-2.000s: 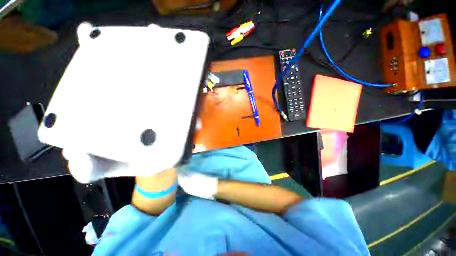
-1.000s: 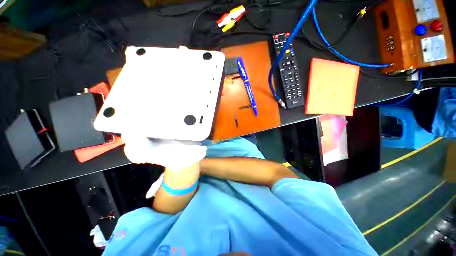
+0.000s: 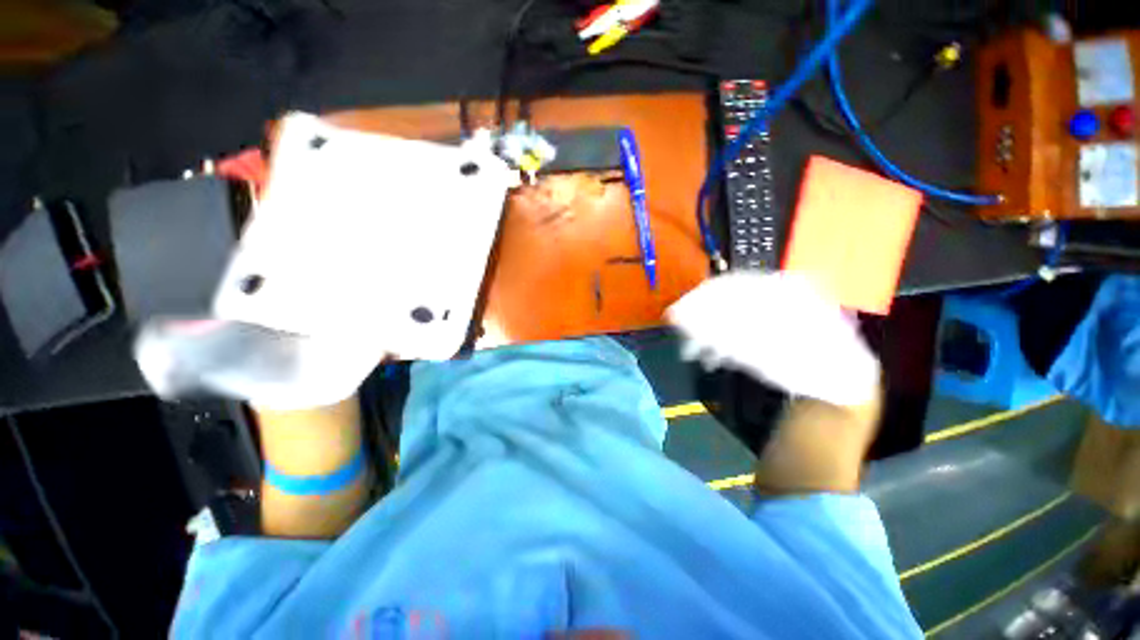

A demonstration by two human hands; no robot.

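A set-top box (image 3: 375, 238) shows its white underside with four dark feet, over the left part of the orange-brown mat (image 3: 588, 269). My left hand (image 3: 269, 363), white-gloved with a blue wrist band, holds it at its near-left edge; the fingers are partly hidden and blurred. My right hand (image 3: 781, 335), white-gloved and empty, is over the bench's front edge, at the near end of the black remote control (image 3: 750, 188). A silvery-white plug cluster (image 3: 519, 150) on the dark fixture bar (image 3: 588, 148) is just beyond the box's far-right corner. A blue pen (image 3: 639, 206) lies on the mat.
Dark set-top boxes (image 3: 175, 244) stand at left. A salmon pad (image 3: 854, 231) lies right of the remote. A blue cable (image 3: 863, 150) runs to the orange-brown switch box (image 3: 1013, 131) at far right. Red, white and yellow plugs (image 3: 615, 23) lie beyond the mat.
My right hand has come out from behind my left forearm and moved right, near the remote. The box in my left hand has moved left, uncovering the plug cluster.
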